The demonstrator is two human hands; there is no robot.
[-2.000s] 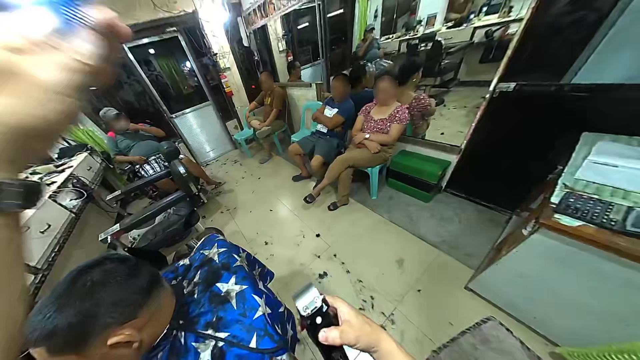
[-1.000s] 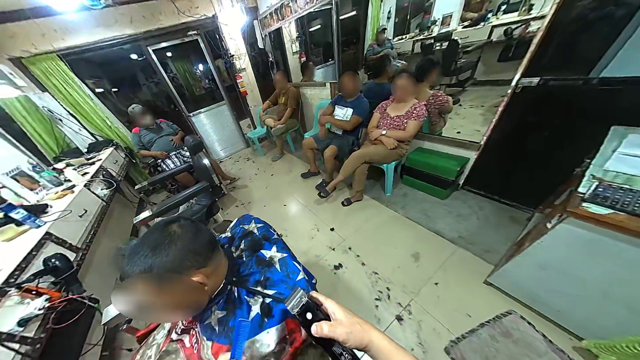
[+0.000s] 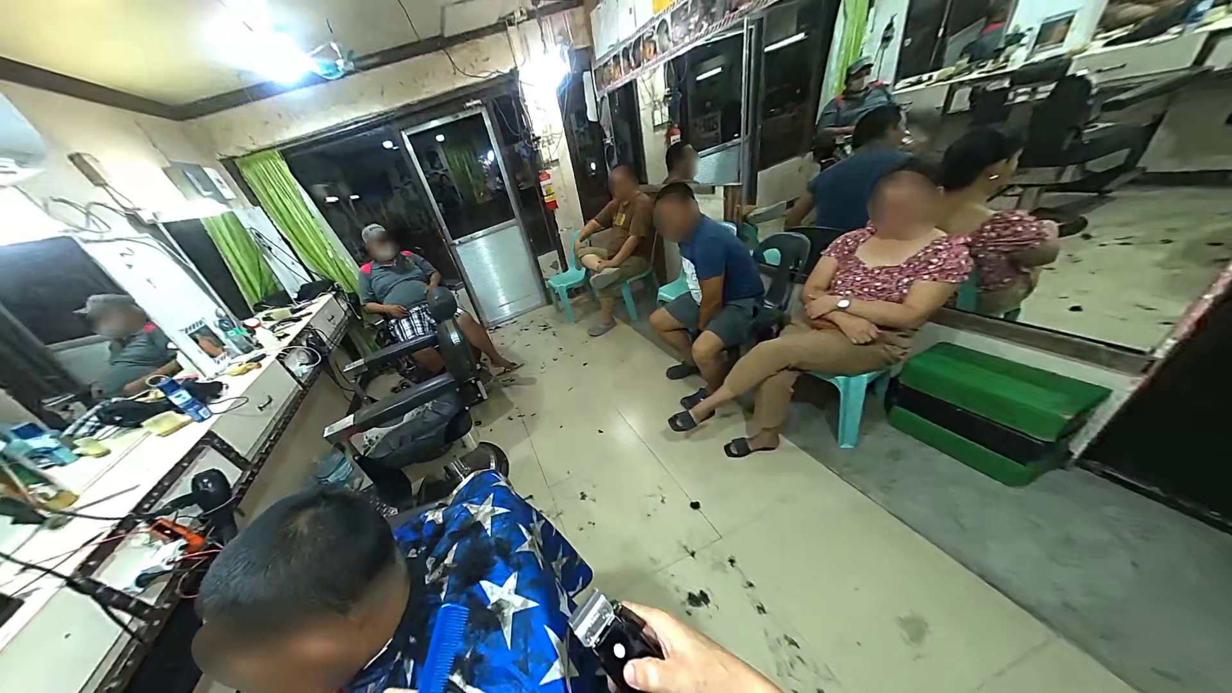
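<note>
My right hand (image 3: 674, 654) is closed around a black hair clipper (image 3: 621, 640), its metal blade pointing up and left, close to the cape. A blue comb (image 3: 445, 647) stands nearly upright in front of the cape, its lower end cut off by the bottom edge. My left hand cannot be made out; whatever holds the comb is out of frame. At the lower left, a person with short dark hair (image 3: 303, 568) sits with the head bowed, wearing a blue cape with white stars (image 3: 505, 587). Dark hair clippings lie on the cape.
Left is a long counter (image 3: 260, 414) with cords, bottles and a hair dryer (image 3: 212, 491). An empty barber chair (image 3: 414, 404) stands beyond the caped person. Several people sit along the walls, near a large mirror (image 3: 1097, 250). A green box (image 3: 996, 404) rests by it; hair clippings dot the tiled floor.
Two seconds ago my left hand was raised at the upper left with something blue; it has left that spot. The seated person in the blue shirt has leaned forward. My right hand keeps the clipper.
</note>
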